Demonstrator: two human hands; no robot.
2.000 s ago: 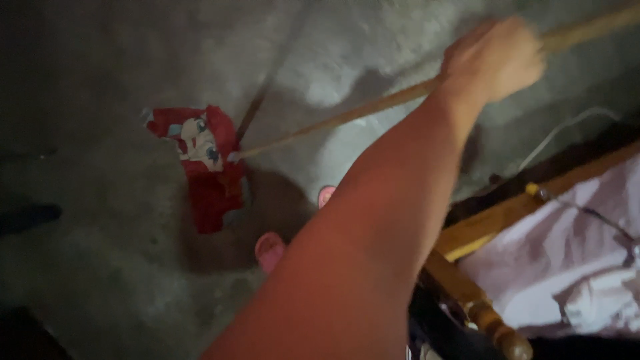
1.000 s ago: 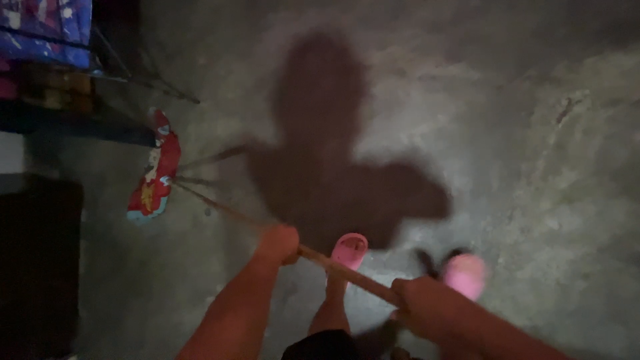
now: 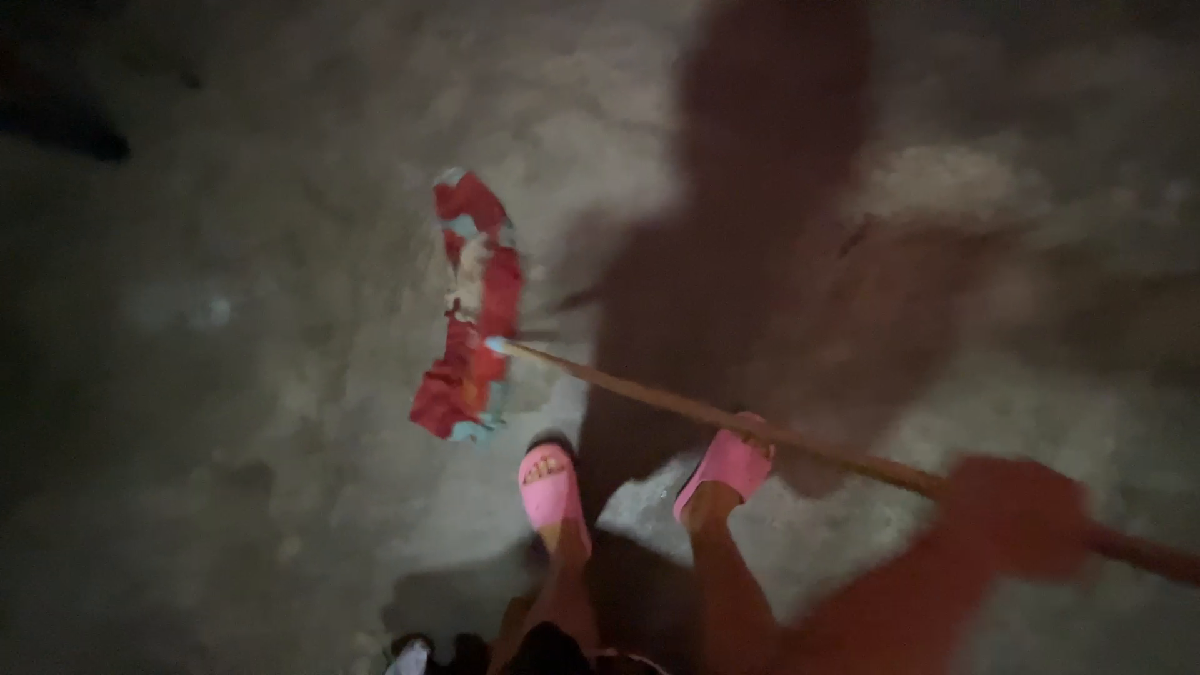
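The long wooden pole [image 3: 656,396] slants across the view, and my left hand [image 3: 1017,516], blurred, is closed around it at the lower right. At its far end, a pale blue tip meets a red mop-like cloth [image 3: 502,291] with white and light blue patches. The cloth lies bunched on the concrete floor, left of the pole. Beyond my left hand the pole runs out of the right edge. My right hand is out of view.
My feet in pink slippers [image 3: 551,492] stand on the grey concrete floor [image 3: 281,394], the right one partly under the pole. A dark, blurred object [image 3: 66,127] shows at the upper left. Broad shadows fall across the floor.
A second ago both hands were on the pole in view; now only my left hand shows, farther right. The view has shifted, and the blue fabric and dark furniture at the left are gone from it.
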